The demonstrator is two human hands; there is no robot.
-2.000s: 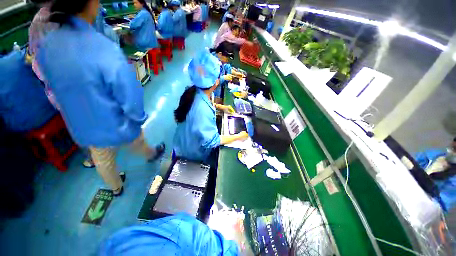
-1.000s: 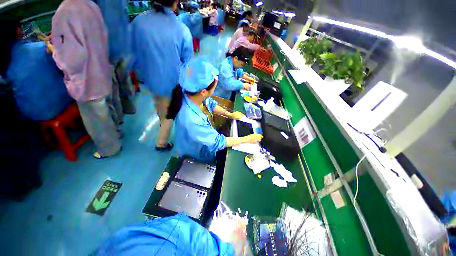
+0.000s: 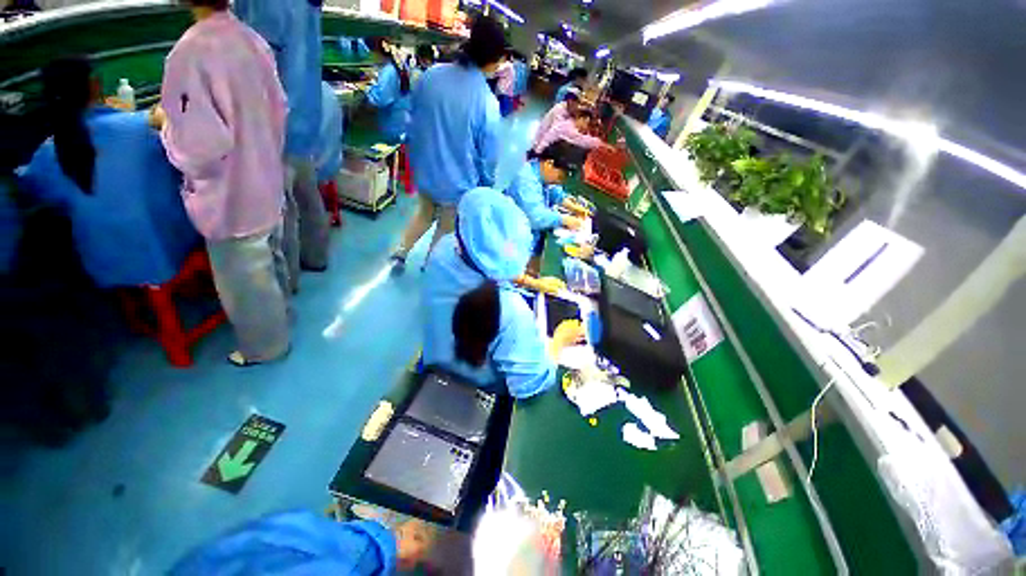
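Note:
My left hand (image 3: 419, 542) shows small and blurred at the bottom edge, at the end of a blue sleeve. A dark surface lies beside its fingers, and I cannot tell whether the hand holds it. My right hand is out of the picture. Just ahead of the left hand, two dark tablets (image 3: 421, 464) lie side by side in a black tray (image 3: 358, 470). Right of the hand is a blurred pile of white and reddish scraps (image 3: 549, 523). The printed film stack (image 3: 608, 545) is partly cut off by the bottom edge, beside crinkled clear plastic (image 3: 686, 546).
A worker in a blue cap (image 3: 493, 234) leans over the green bench (image 3: 540, 456) ahead. White crumpled scraps (image 3: 647, 419) and black trays (image 3: 636, 338) lie near that worker. A raised white shelf (image 3: 765, 281) runs along the right. People stand and sit at the left.
My left sleeve has drawn back to the left, away from the scraps, and the hand now shows by the tablet tray. The view has shifted. The worker ahead has leaned down; people in the aisle have moved.

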